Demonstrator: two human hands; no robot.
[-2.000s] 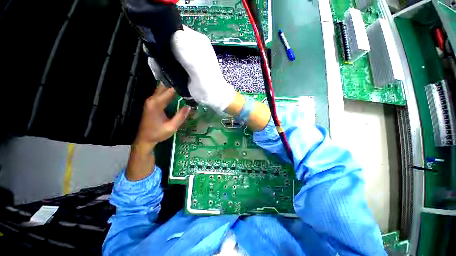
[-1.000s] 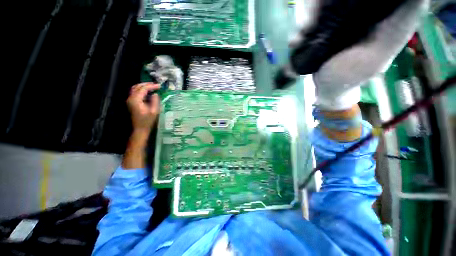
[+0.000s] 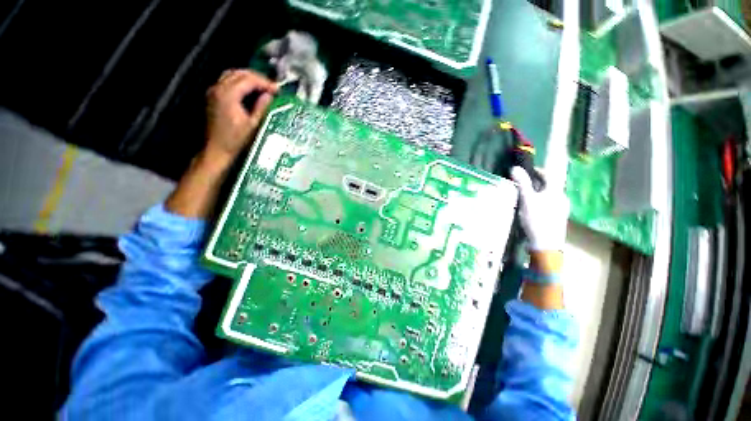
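A green circuit board (image 3: pixel 354 247) lies solder side up in front of me, slanted in the view. My bare left hand (image 3: pixel 237 111) is at its far left corner. The thumb and fingertips are close together there; whether they grip the corner or something small is not clear. My gloved right hand (image 3: pixel 541 212) is low beside the board's right edge, closed around the dark electric screwdriver (image 3: pixel 522 151). Its red and yellow cable end shows beyond the fingers; the rest is hidden. A dark tray of silvery screws (image 3: pixel 395 103) sits just beyond the board.
A crumpled grey-white glove (image 3: pixel 298 62) lies left of the tray. Another green board (image 3: pixel 412 23) is at the far end. A blue pen (image 3: pixel 494 86) lies on the green mat. A board with heatsinks (image 3: pixel 611 111) stands on the line at right. Black crates (image 3: pixel 107 74) are at left.
My right hand first lifted the screwdriver off the board and swung right, then came down beside the right edge. My left hand stays near the far left corner. The view has tilted and moved closer.
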